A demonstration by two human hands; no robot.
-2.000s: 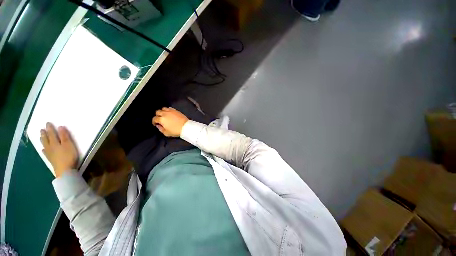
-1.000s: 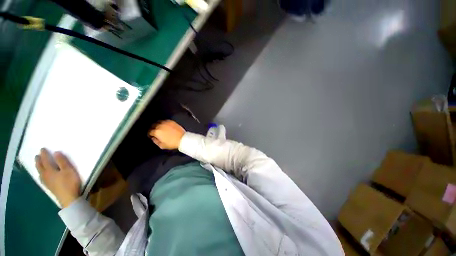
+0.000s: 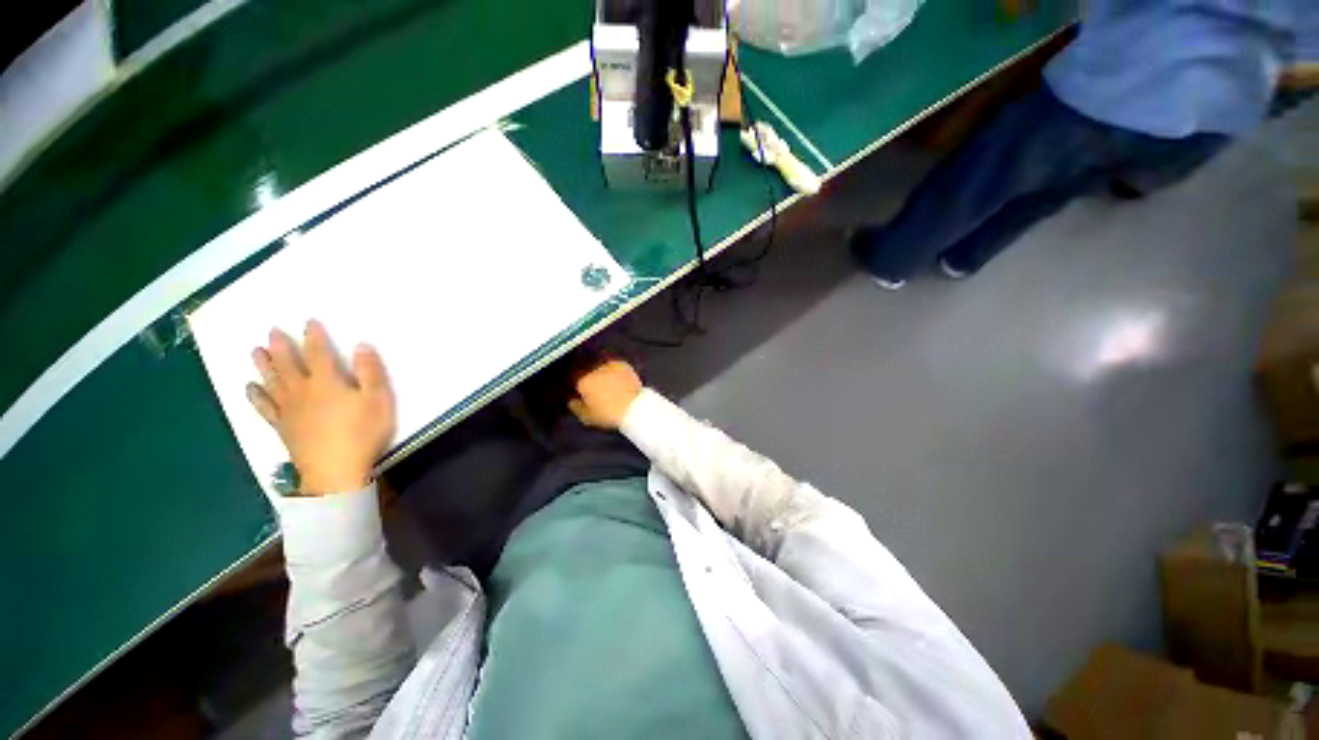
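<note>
A white work board [image 3: 434, 275] lies on the green bench top along its near edge, with dark round spots near two corners. My left hand [image 3: 329, 412] lies flat on the board's left part, fingers spread, holding nothing. My right hand [image 3: 605, 393] is low in front of my lap, below the bench edge. Its fingers are curled and partly in shadow, so I cannot tell if it holds something. The black electric screwdriver [image 3: 661, 72] hangs upright in front of the white screw feeder [image 3: 658, 166], to the right of the board.
A white-yellow handled item [image 3: 781, 156] and a clear plastic bag [image 3: 825, 23] lie right of the feeder. Black cable [image 3: 697, 217] runs over the bench edge. A person in blue [image 3: 1143, 87] is at upper right. Cartons [image 3: 1157, 698] stand on the floor at lower right.
The view has turned, so the board, feeder and screwdriver appear further right and more of the person in blue shows. My left hand stays on the board and my right hand stays low.
</note>
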